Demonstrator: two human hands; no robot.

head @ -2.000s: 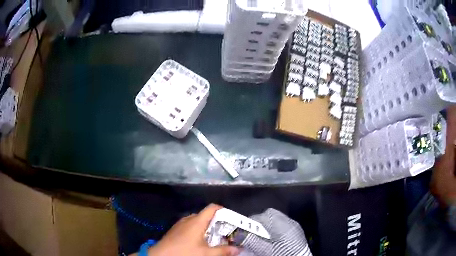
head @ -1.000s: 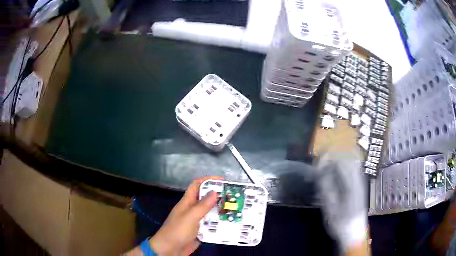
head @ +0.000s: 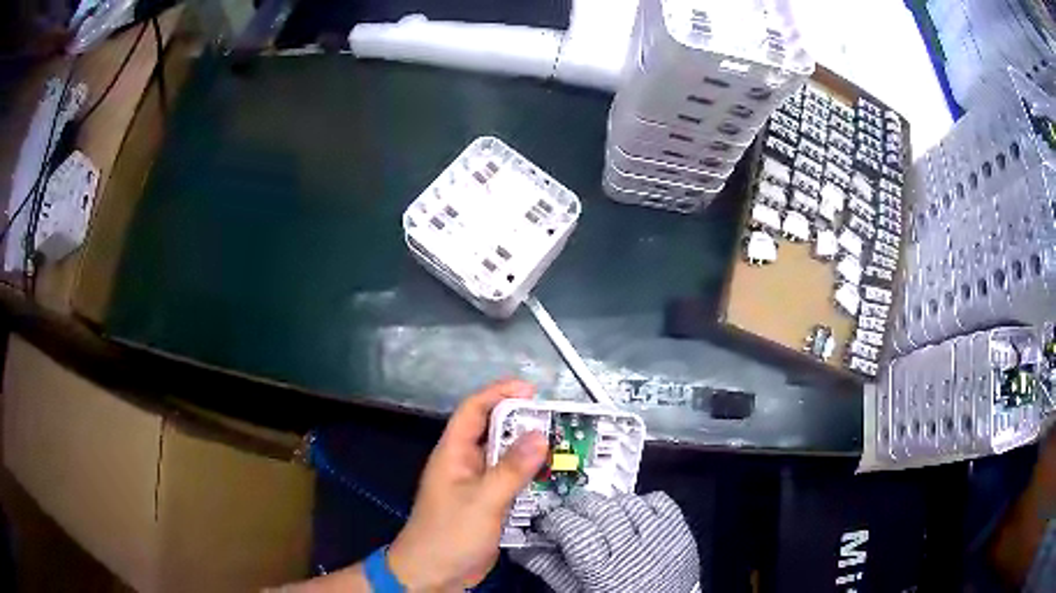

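My left hand (head: 457, 504), bare with a blue wrist band, holds a white square housing (head: 621, 452) below the bench's front edge, its thumb over the left side. A green circuit board (head: 566, 454) with a yellow block sits inside the housing. My right hand (head: 625, 544), in a grey-white striped knitted glove, has its fingers at the housing's lower part. The fingertips are hidden, so I cannot tell if they hold a part. A shallow cardboard tray (head: 778, 295) at the right holds rows of white and black modules.
A small housing pile (head: 492, 220) stands on the dark green bench (head: 266, 232) with a thin metal strip (head: 565, 348) beside it. A tall housing stack (head: 683, 127) stands behind. Filled stacks (head: 944, 394) are at right, a small black block (head: 730, 403) near the edge, a carton (head: 220, 498) lower left.
My gloved right hand has moved from the tray's front to the housing in my left hand. The housing sits slightly further right and is tilted more.
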